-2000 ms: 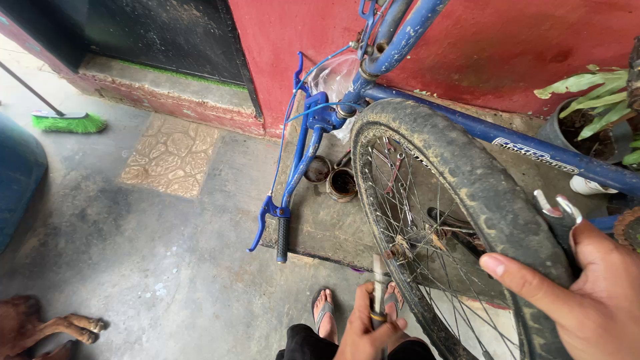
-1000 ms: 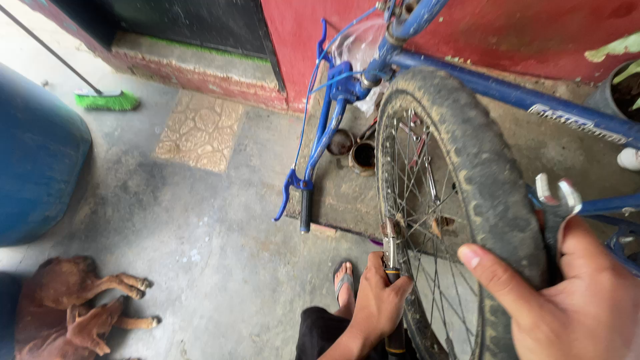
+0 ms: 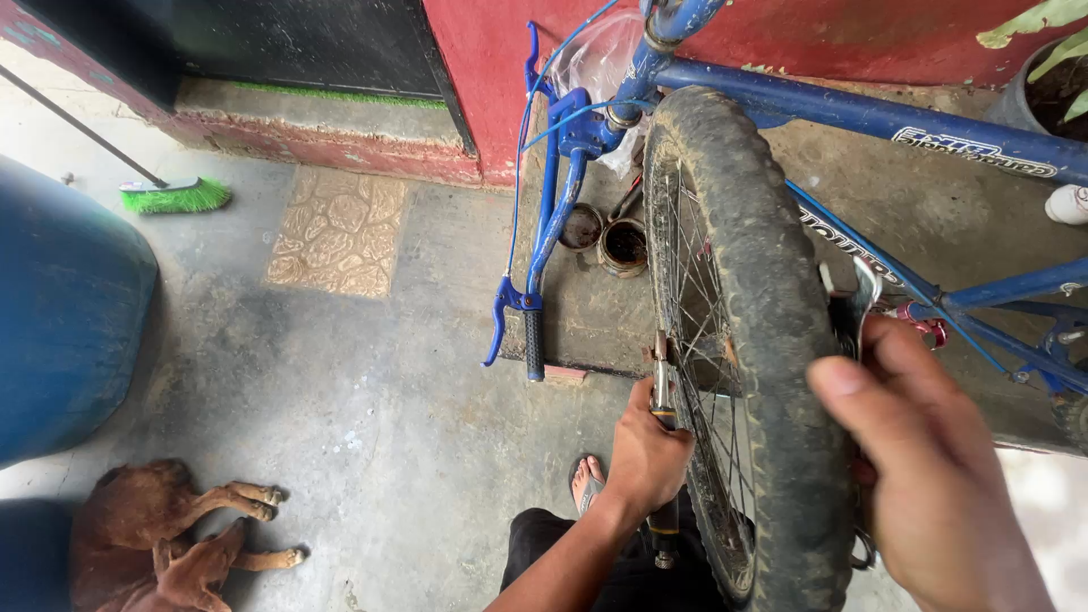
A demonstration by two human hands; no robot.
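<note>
A bicycle wheel with a muddy black tyre [image 3: 748, 255] stands upright in front of me. My left hand [image 3: 650, 450] grips locking pliers [image 3: 663, 416], whose jaws are at the wheel's hub on the left side. Whether the jaws are clamped, I cannot tell. My right hand [image 3: 901, 425] is at the right side of the tyre, its fingers around a metal wrench [image 3: 863, 293] partly hidden behind the tyre. The blue bicycle frame [image 3: 807, 106] and the blue handlebar [image 3: 557, 204] with its brake lever [image 3: 501, 314] lie beyond the wheel.
An open jar of dark grease [image 3: 623, 246] and its lid [image 3: 581, 227] sit on the concrete step. A brown dog [image 3: 161, 535] lies at lower left beside a blue barrel [image 3: 68, 314]. A green broom [image 3: 176, 195] and a potted plant [image 3: 1033, 89] stand farther off.
The pliers in my left hand have come up to the hub from below it. My right hand remains beside the tyre with the wrench. The view has shifted.
</note>
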